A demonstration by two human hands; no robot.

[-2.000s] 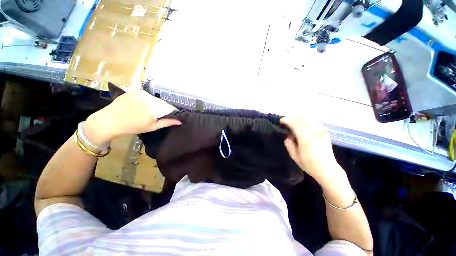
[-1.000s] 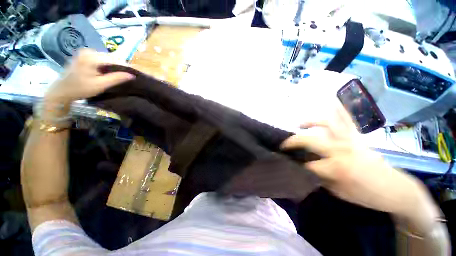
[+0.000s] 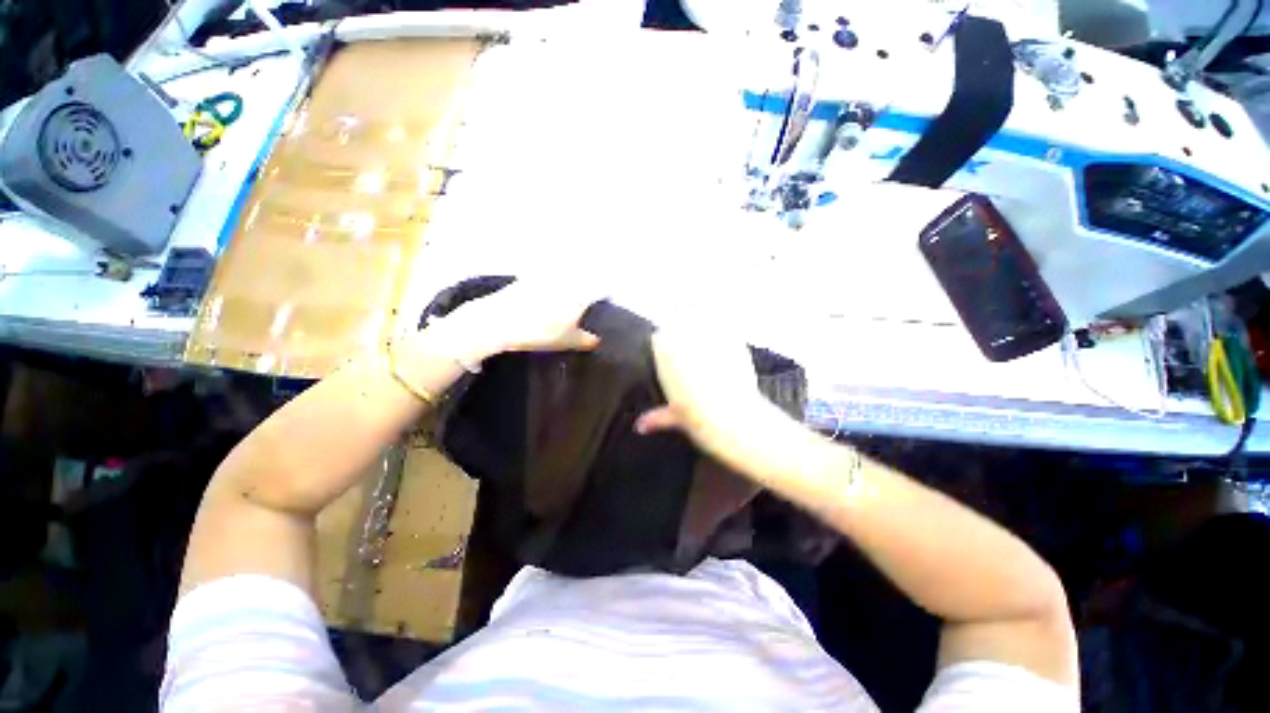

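The black and dark brown garment [image 3: 599,460] lies bunched over my lap, against the front edge of the white table. My left hand [image 3: 536,320] is on its top edge, thumb over the cloth. My right hand [image 3: 683,383] is close beside it, reaching inward across the garment, with its thumb apart from the other fingers. A gathered edge [image 3: 780,379] shows to the right of my right forearm. Another curved dark edge shows beyond my left wrist. The overexposed white table hides parts of both hands' outlines. I cannot tell how firmly the right hand grips.
The white sewing machine [image 3: 1059,181] stands at the right, with a dark-screened phone [image 3: 992,276] beside it. Yellow-green snips [image 3: 1228,379] lie at the right table edge. Taped cardboard [image 3: 327,195] and a grey motor housing [image 3: 98,146] are at the left. A cardboard box [image 3: 404,543] is below.
My hands, spread wide with the garment stretched between them, have come close together at its middle. The garment is now bunched. The white loop seen earlier is out of sight. The phone screen has gone dark.
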